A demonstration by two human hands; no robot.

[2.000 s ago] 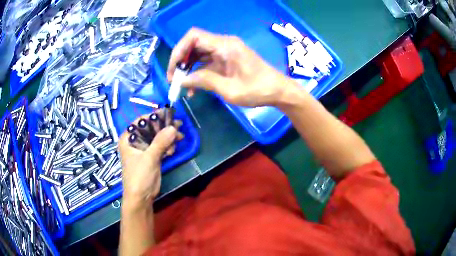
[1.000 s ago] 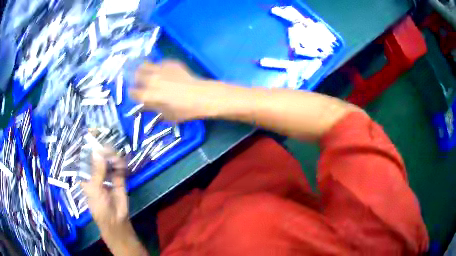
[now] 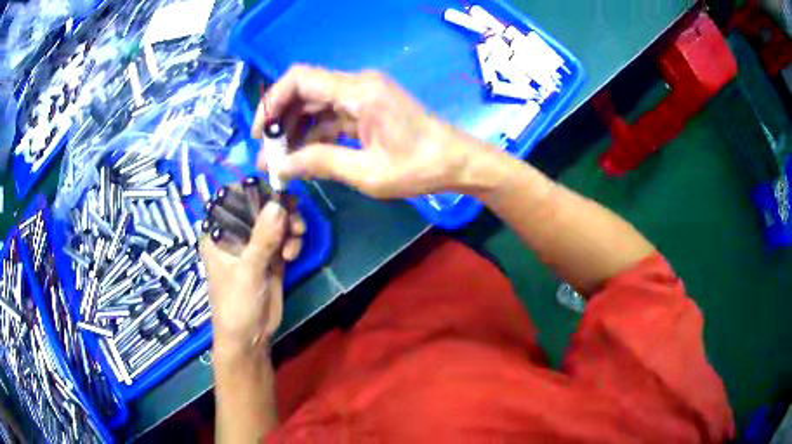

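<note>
My left hand (image 3: pixel 252 251) holds a fanned bunch of dark-ended tubes (image 3: pixel 233 214) over the near right corner of the middle blue tray (image 3: pixel 169 351). My right hand (image 3: pixel 356 139) is just above it and pinches a white tube (image 3: pixel 276 156) with a dark round end up, its lower end close to the bunch. Whether the two touch is hard to tell. Loose silver tubes (image 3: pixel 143 260) lie heaped in the middle tray. White tubes (image 3: pixel 518 61) lie in a pile at the far right of the right blue tray (image 3: pixel 382 43).
A crinkled clear plastic bag (image 3: pixel 152 95) covers the far side of the middle tray. Narrow blue trays of tubes (image 3: pixel 43 347) stand at the left. A far tray of small parts (image 3: pixel 52 113) lies beyond. A red stool-like object (image 3: pixel 686 69) stands right of the bench edge.
My right hand has come back from over the middle tray and now holds a white tube upright. My left hand has risen from the heap to the tray's near right corner with the bunch.
</note>
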